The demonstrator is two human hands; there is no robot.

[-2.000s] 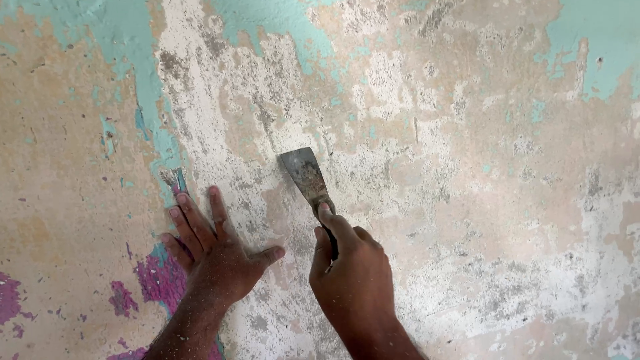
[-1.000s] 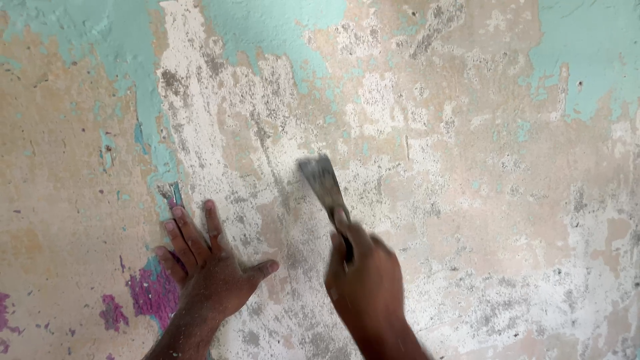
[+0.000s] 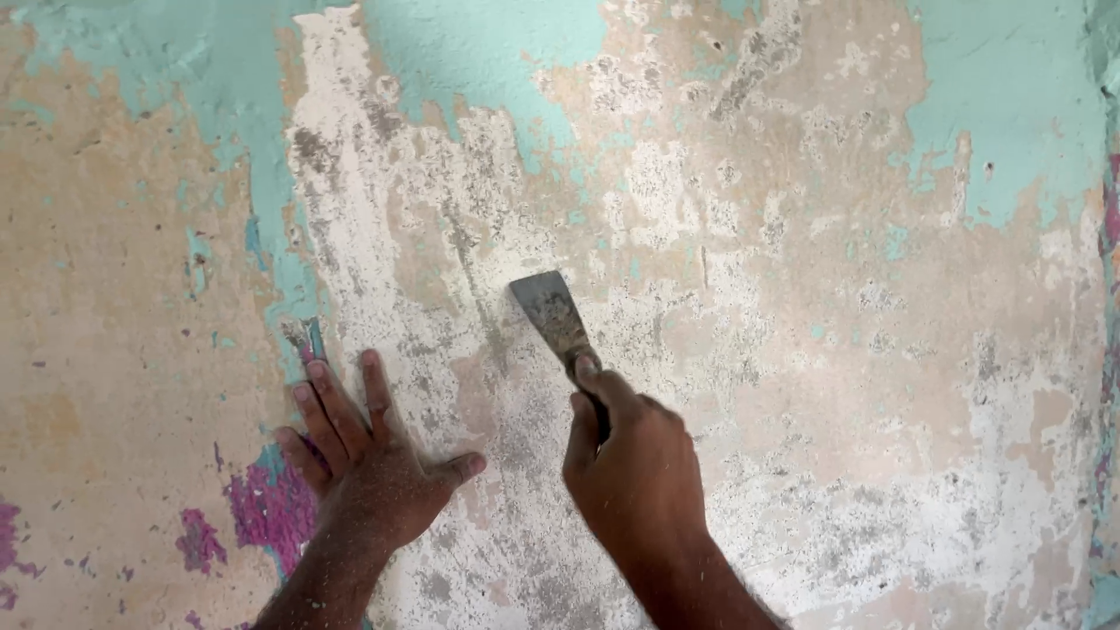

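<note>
My right hand (image 3: 643,468) grips the dark handle of a metal paint scraper (image 3: 556,313). The blade points up and slightly left, its broad edge at a whitish, bare part of the wall (image 3: 525,420). Flecks of residue mark the blade. To the left, my left hand (image 3: 376,464) lies on the wall with its fingers spread and holds nothing. Its fingertips are just below a small chipped spot (image 3: 302,332) at the edge of the turquoise paint. Fine dust covers the back of this hand.
Peeling turquoise paint (image 3: 490,44) runs along the top, with another patch (image 3: 1006,96) at the upper right. Purple paint remnants (image 3: 271,507) show beside my left wrist. Beige, scraped wall (image 3: 114,306) spans the left side. A rough vertical edge (image 3: 1104,350) stands at the far right.
The scraper in my right hand has shifted over the wall between the frames. My left hand has stayed spread on the wall at about the same place.
</note>
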